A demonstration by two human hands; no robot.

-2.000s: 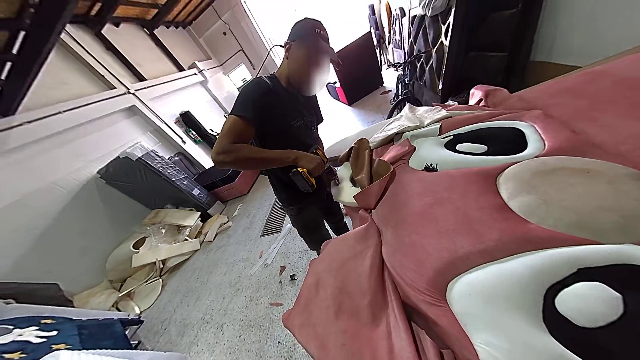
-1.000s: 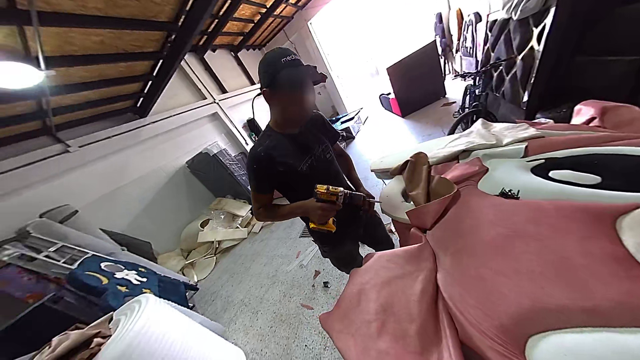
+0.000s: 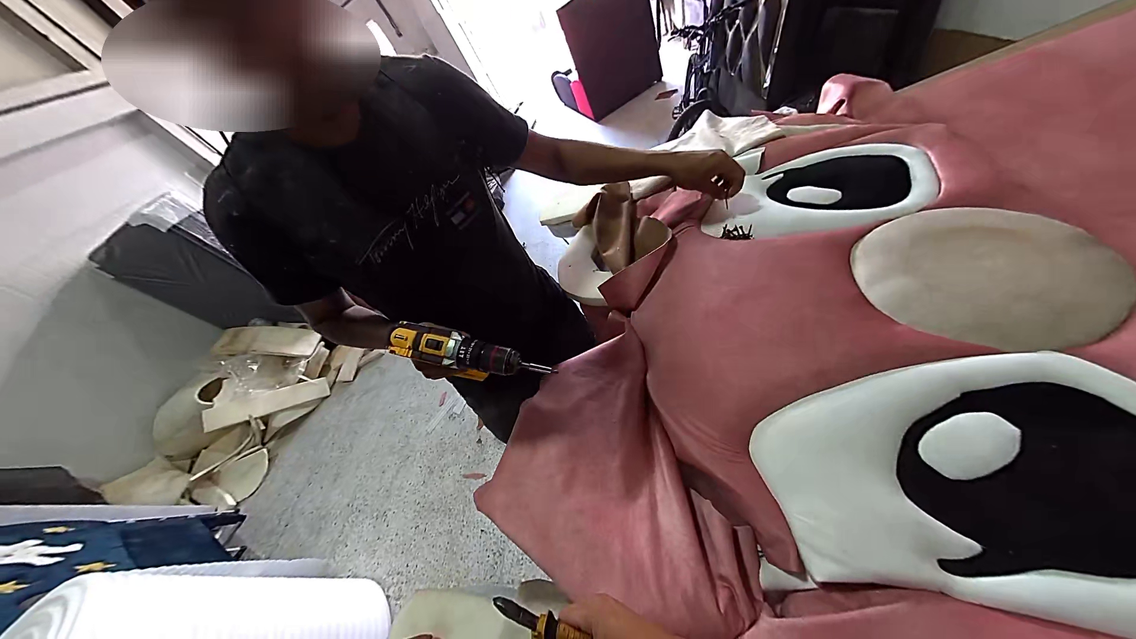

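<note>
My right hand [image 3: 612, 619] shows at the bottom edge, closed on a yellow-and-black hand tool [image 3: 541, 623] with a dark tip pointing left. It is beside the loose pink upholstery flap [image 3: 586, 461]. A sliver of skin at the bottom edge may be my left hand; its state is hidden. The large pink upholstered piece [image 3: 763, 328] has padded black-and-white eyes and a beige oval. A co-worker holds a yellow-and-black cordless drill [image 3: 453, 351], its bit close to the flap. The co-worker's other hand [image 3: 710, 173] is above the far eye, near a pile of dark screws [image 3: 737, 232].
Foam and wood offcuts [image 3: 257, 399] lie on the floor by the left wall, near a dark wrapped piece [image 3: 191, 257]. A white foam roll [image 3: 213, 608] and star-patterned blue fabric [image 3: 98, 555] are at lower left. A bicycle [image 3: 701, 75] stands behind.
The co-worker's drill has moved away from the folded brown material at the far edge, and the other hand has reached over the far eye. My right hand and its tool have come into view.
</note>
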